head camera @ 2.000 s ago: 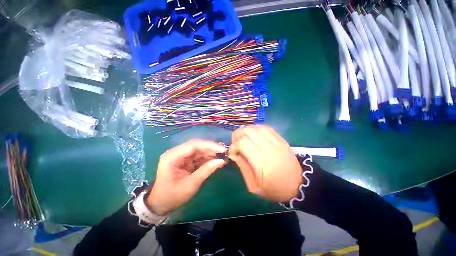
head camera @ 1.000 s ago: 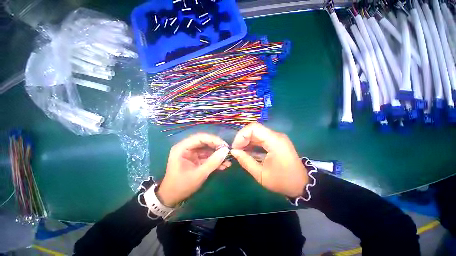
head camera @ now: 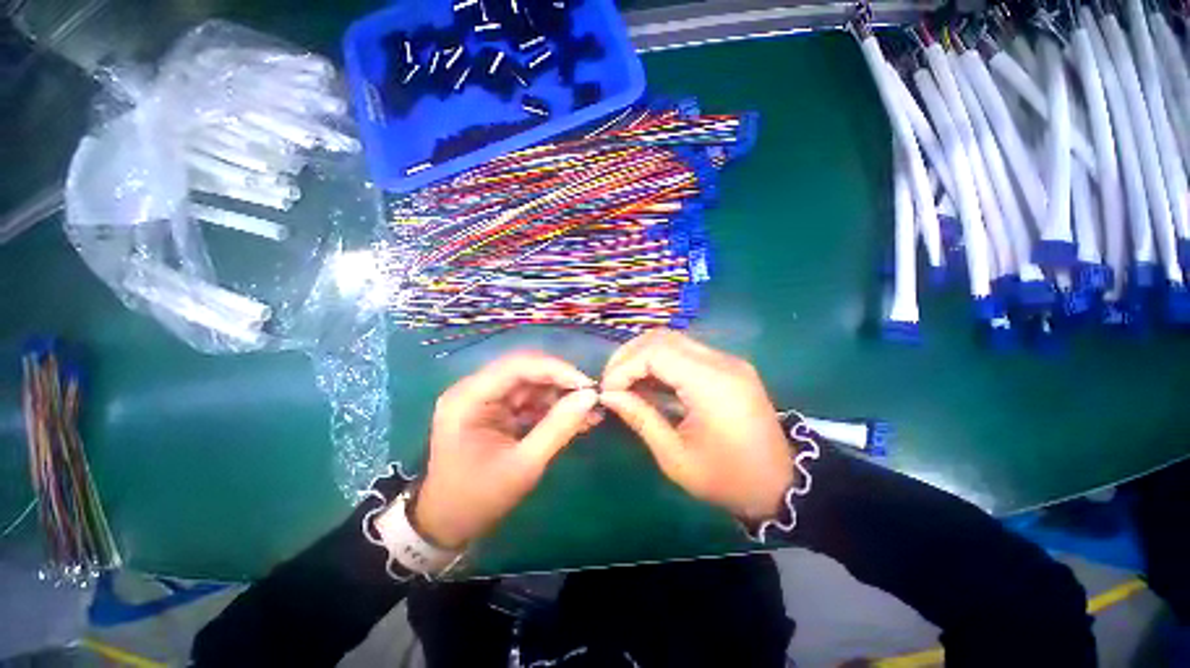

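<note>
My left hand (head camera: 503,437) and my right hand (head camera: 705,418) meet fingertip to fingertip low in the middle of the view. Between the fingertips is a tiny dark piece, almost wholly hidden; it looks like the black connector housing. The sleeved harness in work (head camera: 842,432) shows to the right of my right wrist as a short white tube with a blue connector (head camera: 880,437) at its end. The rest of it is hidden under my right hand. The wires at the fingertips are too small to tell.
A blue bin (head camera: 392,146) of black parts stands above a pile of unsleeved harnesses (head camera: 561,242). A clear plastic bag (head camera: 118,215) with white sleeves lies left. Sleeved harnesses (head camera: 966,183) are piled at right. A wire bundle (head camera: 56,457) lies far left, near the green bench's (head camera: 248,489) front edge.
The dark housing seen earlier in my left fingertips is now nearly hidden. My right hand has opened out from its curled pose. The harness's blue end has dropped slightly; the view has shifted a little.
</note>
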